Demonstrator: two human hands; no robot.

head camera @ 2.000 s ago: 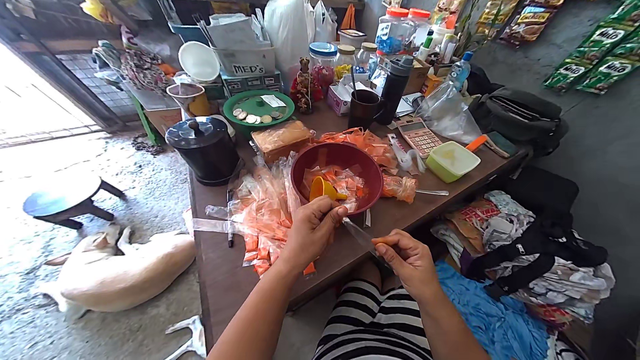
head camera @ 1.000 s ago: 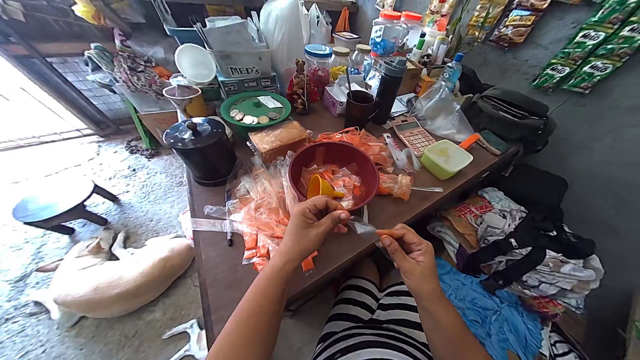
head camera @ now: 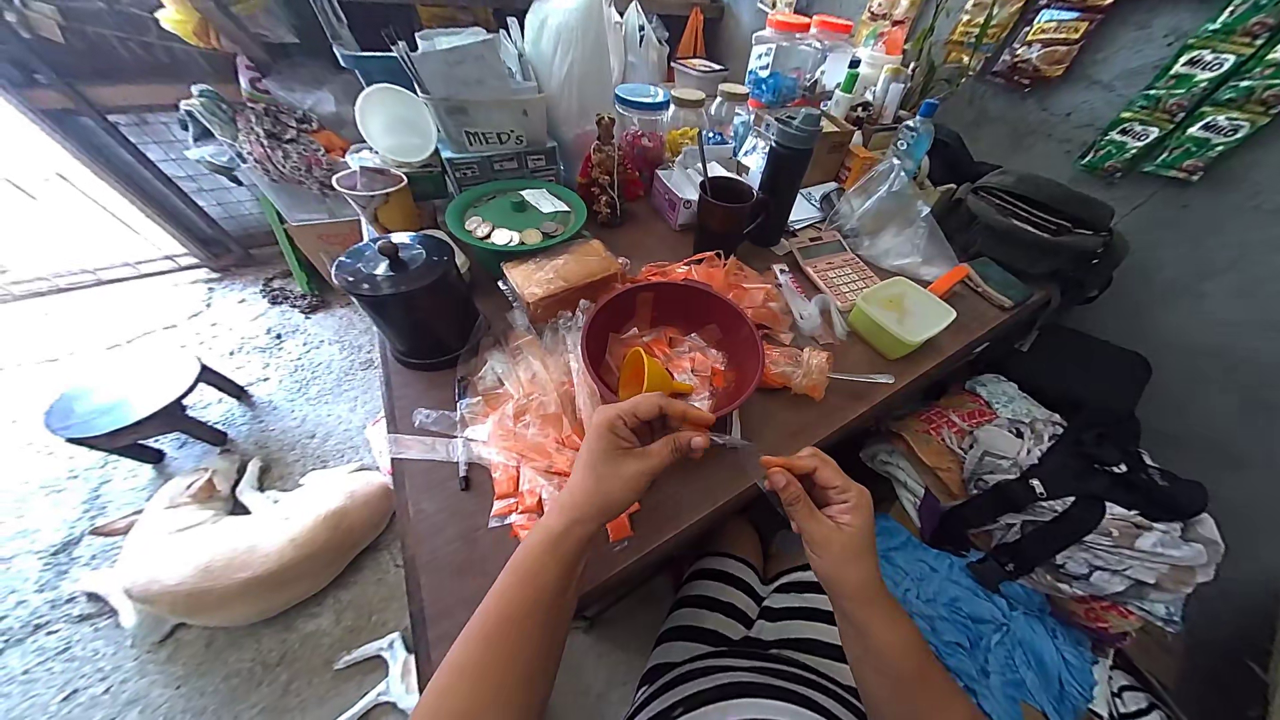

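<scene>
A small clear plastic bag [head camera: 740, 452] is stretched between my hands over the table's front edge. My left hand [head camera: 645, 445] pinches one end, just below a dark red plastic bowl [head camera: 735, 310]. At the other end, my right hand [head camera: 815, 495] grips the plastic, with a bit of orange at the fingertips. In the bowl lie small packets with orange contents [head camera: 695, 365] and a yellow funnel [head camera: 648, 374]. Left of the bowl, a heap of clear bags and orange-filled packets [head camera: 535, 420] spreads over the brown table. A knotted bag of orange material [head camera: 797, 370] touches the bowl's right side.
A black lidded pot [head camera: 405, 305] stands at the table's left edge, near a green tray [head camera: 470, 205] with coins. Behind the bowl are a dark mug [head camera: 725, 215] and a calculator [head camera: 833, 268]; a green container [head camera: 902, 312] is at the right. A dog [head camera: 250, 550] lies on the floor.
The plastic between my hands was held more slanted, with its orange end by my right fingers, and now spans them more thinly. Both hands stay in front of the bowl.
</scene>
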